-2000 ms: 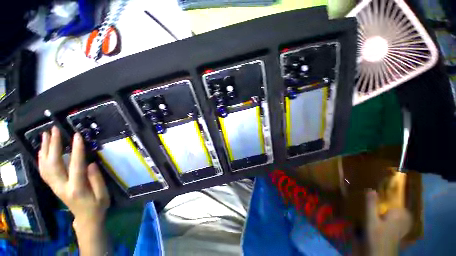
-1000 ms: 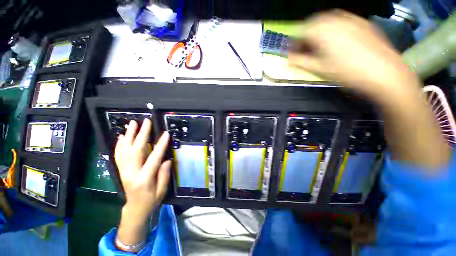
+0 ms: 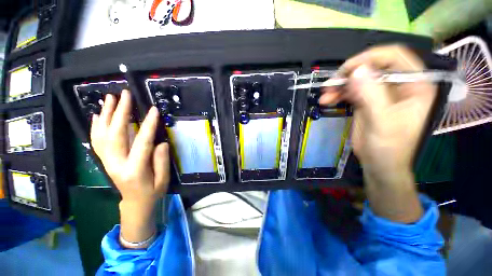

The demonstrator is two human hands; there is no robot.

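A black foam tray (image 3: 226,47) lies across in front of me with open-backed phones in its pockets. A middle phone (image 3: 262,126) shows black camera modules (image 3: 248,98) at its upper end and a white battery with yellow edges below. My left hand (image 3: 129,145) rests spread over the leftmost phone and holds nothing visible. My right hand (image 3: 385,102), slightly blurred, grips silver tweezers (image 3: 402,78) over the right side of the tray. The tips point left, above the upper end of the fourth phone (image 3: 323,145). My right hand hides the phone area at the far right.
Another foam tray (image 3: 56,140) with phones stands at the left. Orange-handled scissors (image 3: 178,12) lie on white paper (image 3: 232,16) at the back. A ridged grey-blue strip (image 3: 345,5) lies on the yellow-green mat (image 3: 302,19). A pink fan (image 3: 464,89) stands at the right.
My right hand has come from the lower right, over the mat at the back, to above the tray, now with tweezers. The tray, tilted at first, now sits straighter. My left hand stays on it.
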